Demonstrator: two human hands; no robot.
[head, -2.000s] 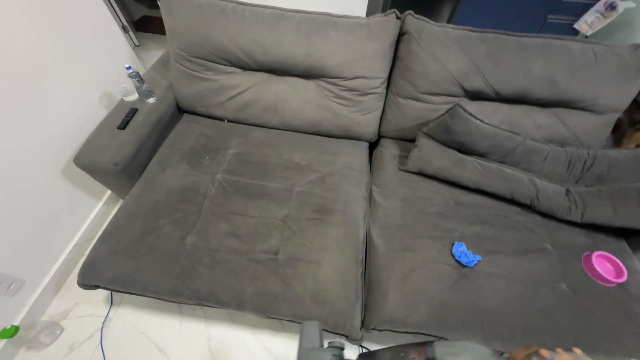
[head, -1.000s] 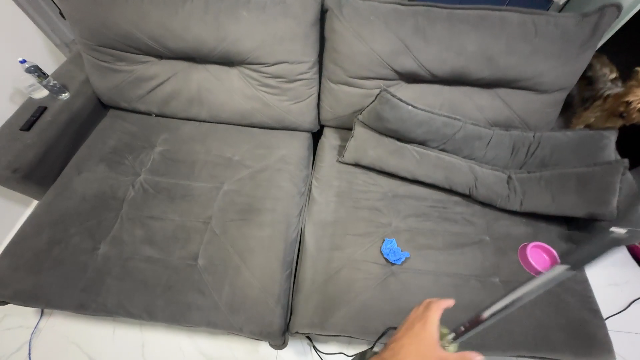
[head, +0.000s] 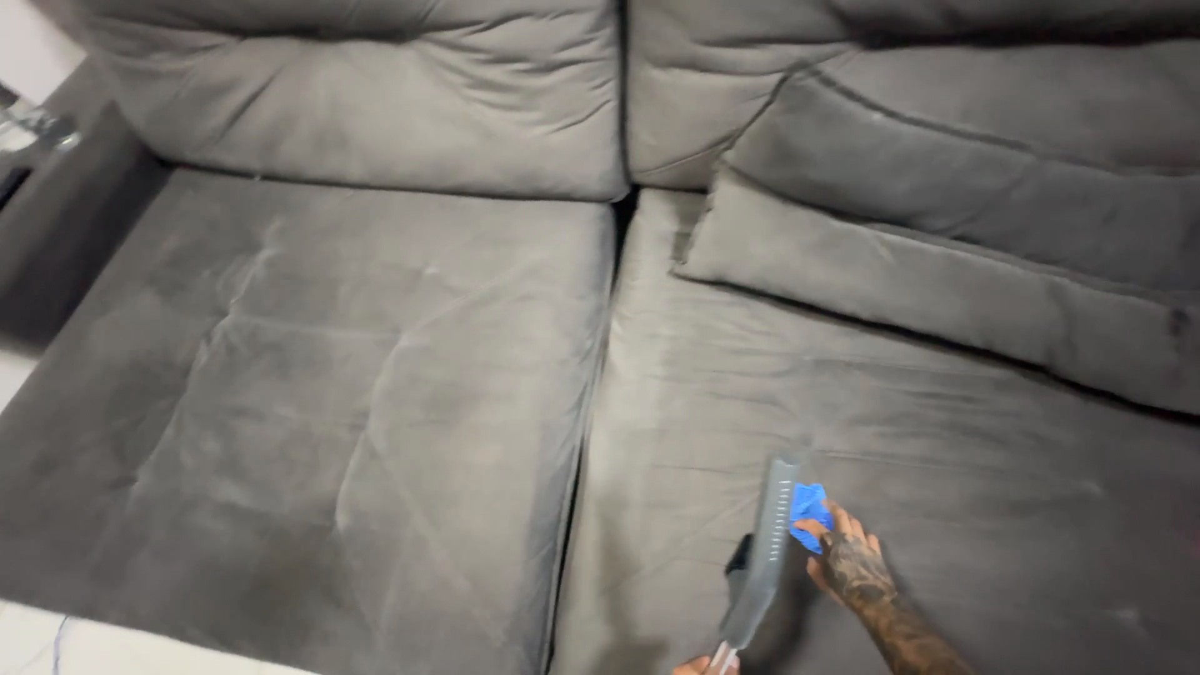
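My right hand (head: 848,558), with a tattooed back, pinches a crumpled blue item (head: 809,517), perhaps cloth or a glove, over the right seat cushion (head: 694,412) of a grey sofa. At the bottom edge my left hand (head: 705,666), only partly in view, grips the lower end of a long, slightly curved grey tool (head: 767,553) with a row of pale marks along it. The tool's upper end lies just left of the blue item. A dark part shows at the tool's left side; what it is cannot be told.
Two long grey cushions (head: 937,272) lie across the right seat. The left seat cushion (head: 309,412) adjoins it along a dark gap. Clear bottles or glasses (head: 37,131) stand on the left armrest (head: 66,225). A blue cord (head: 58,647) lies on the pale floor.
My right hand has come to the blue item and taken hold of it; earlier it lay loose on the seat. The long tool has swung to the left. The view has moved closer to the sofa.
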